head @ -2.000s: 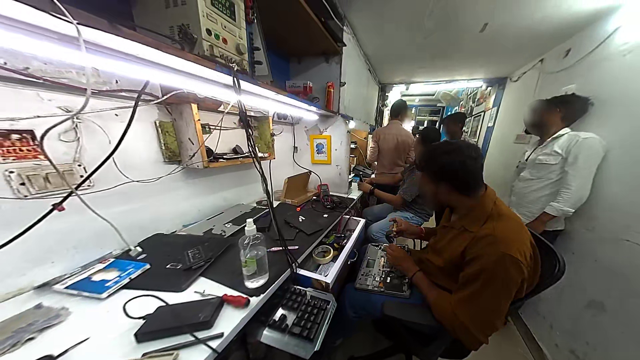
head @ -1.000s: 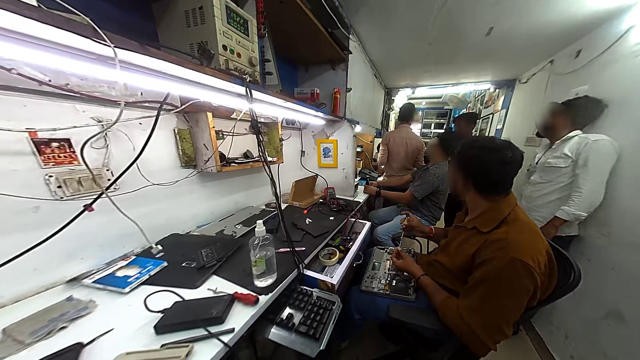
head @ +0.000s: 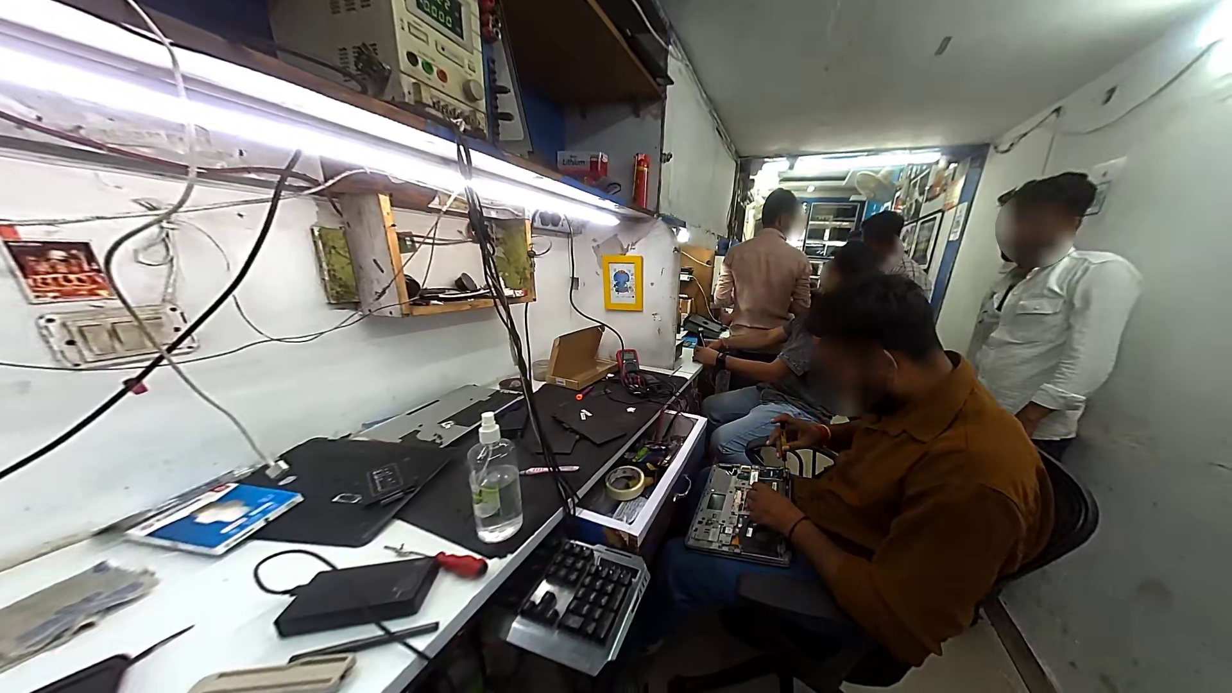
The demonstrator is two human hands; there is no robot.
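Neither my left hand nor my right hand shows in the head view. Nearest to me on the white workbench [head: 241,616] lie a black rectangular device with a cable [head: 358,599], a red-handled screwdriver [head: 462,564] and a black pen-like stick [head: 364,639]. A clear spray bottle [head: 495,491] stands upright on a black mat. Left of it, a blue and white box [head: 214,517] rests partly on a dark flat panel [head: 337,486]. A black keyboard [head: 583,595] sits tilted just off the bench's front edge.
At right, a seated co-worker [head: 943,491] holds a tool over an opened laptop [head: 736,512] on the lap. Another person [head: 1054,298] stands by the right wall; others are farther back. An open drawer [head: 674,481] holds a tape roll [head: 626,482]. Black cables [head: 510,327] hang over the bench.
The seated co-worker's head has bent lower over the opened laptop. The standing person at right now faces more downward, while the bench items keep their places.
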